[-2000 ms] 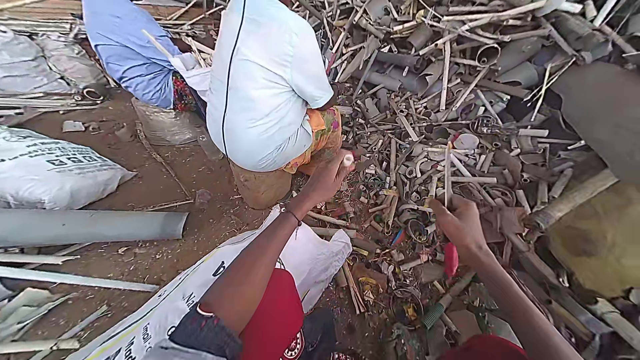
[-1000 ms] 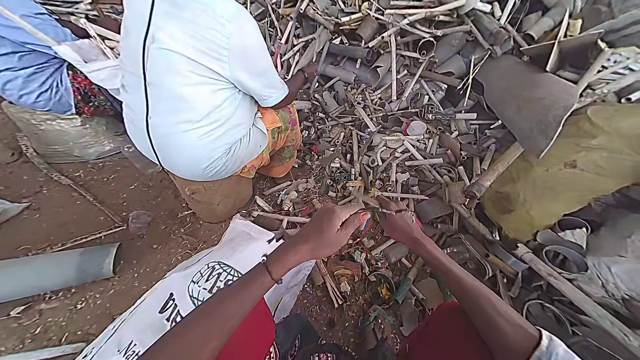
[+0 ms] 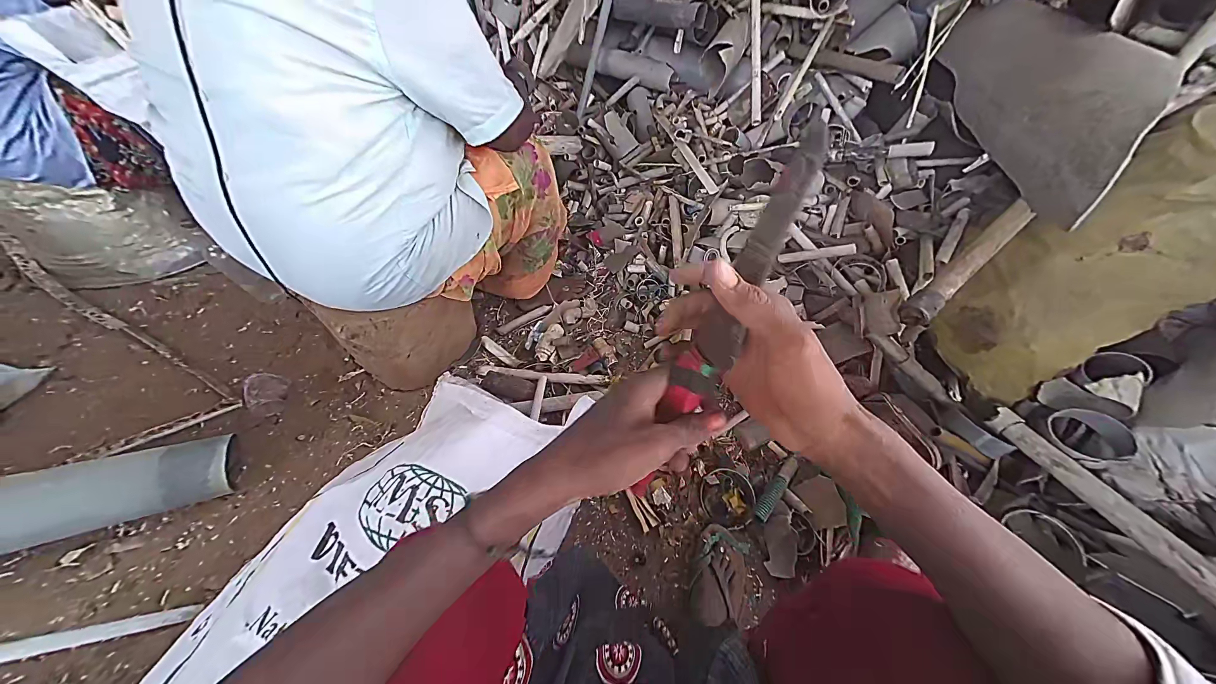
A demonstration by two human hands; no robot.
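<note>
My left hand [image 3: 622, 432] is closed around the red handle [image 3: 686, 385] of a long, dark, worn blade, seemingly a large knife. The blade [image 3: 774, 214] points up and away over the scrap pile, its outline blurred. Around the blade's lower part, just above the handle, my right hand [image 3: 774, 356] is loosely curled, with the thumb and fingers on either side. The two hands are close together, and my left fingers hide part of the handle. Beneath them lie short pieces of cut pipe [image 3: 646, 209] and small fittings.
A co-worker in a light blue top [image 3: 323, 161] sits close at front left, facing the pile. A white printed sack [image 3: 475, 427] lies below my left forearm. A wide grey pipe [image 3: 114, 489] is at left; a grey sheet [image 3: 1054, 104] and yellowish sack [image 3: 1092, 256] are at right.
Two seconds ago my hands were apart, the right one holding the red-handled tool; now both are on it. The view has shifted down and to the right.
</note>
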